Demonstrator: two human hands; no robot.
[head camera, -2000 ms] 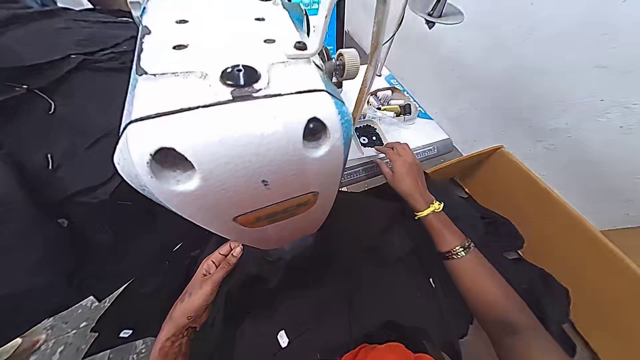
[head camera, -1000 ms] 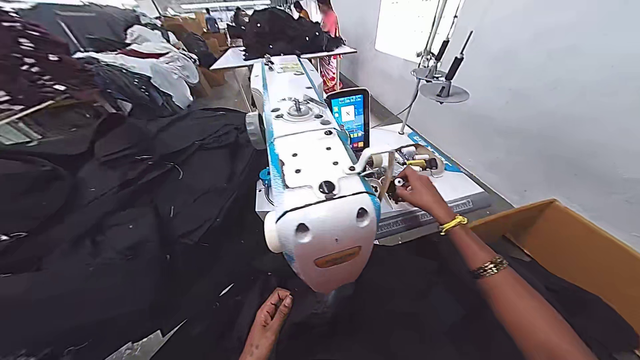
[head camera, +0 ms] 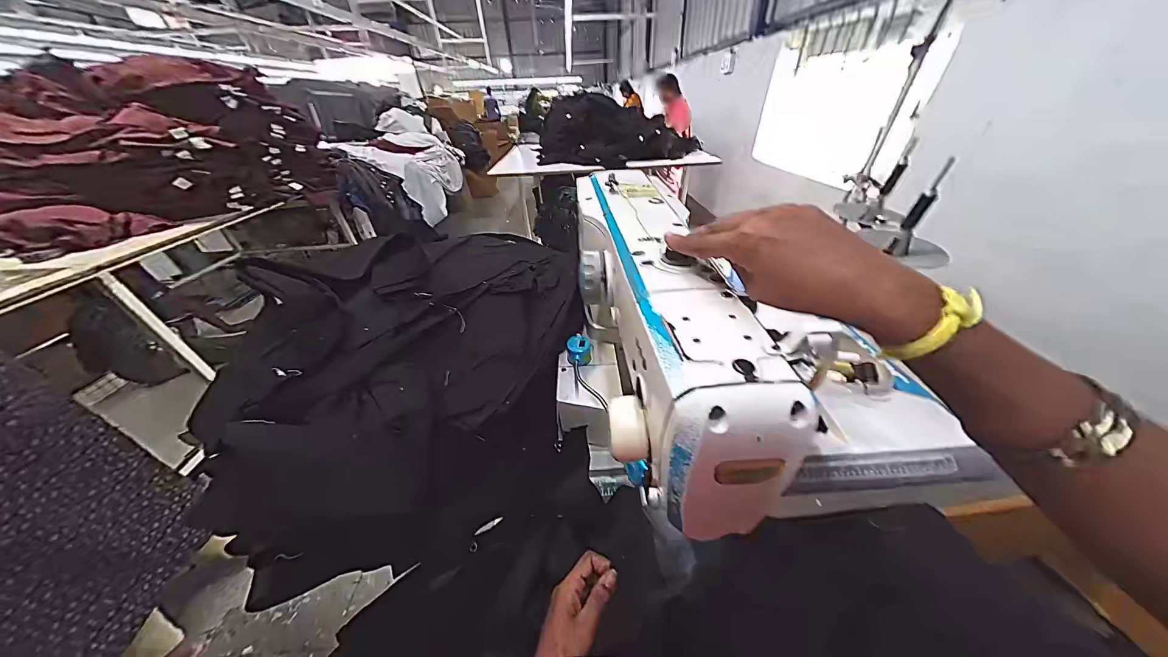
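Note:
A white and blue industrial sewing machine (head camera: 730, 365) stands in front of me, its rounded end facing me. My right hand (head camera: 803, 265) reaches over the machine's top, fingertips at the dark bobbin winder area (head camera: 677, 259); whether they pinch anything is hidden. Below the machine's near end, my left hand (head camera: 580, 598) rests at black fabric (head camera: 493, 584) with its fingers curled; whether it grips the cloth is unclear. More black cloth (head camera: 392, 392) lies heaped to the left of the machine.
A thread stand (head camera: 899, 242) rises at the right. Small items sit in a clear holder (head camera: 853, 370) on the machine table. Maroon garments (head camera: 137, 146) are piled on a rack at the left. Farther back, black fabric (head camera: 607, 132) covers part of a white table, with people beyond.
My right hand has moved from the small items beside the machine to the machine's top. My left hand stays low near the black cloth. The view has tilted up.

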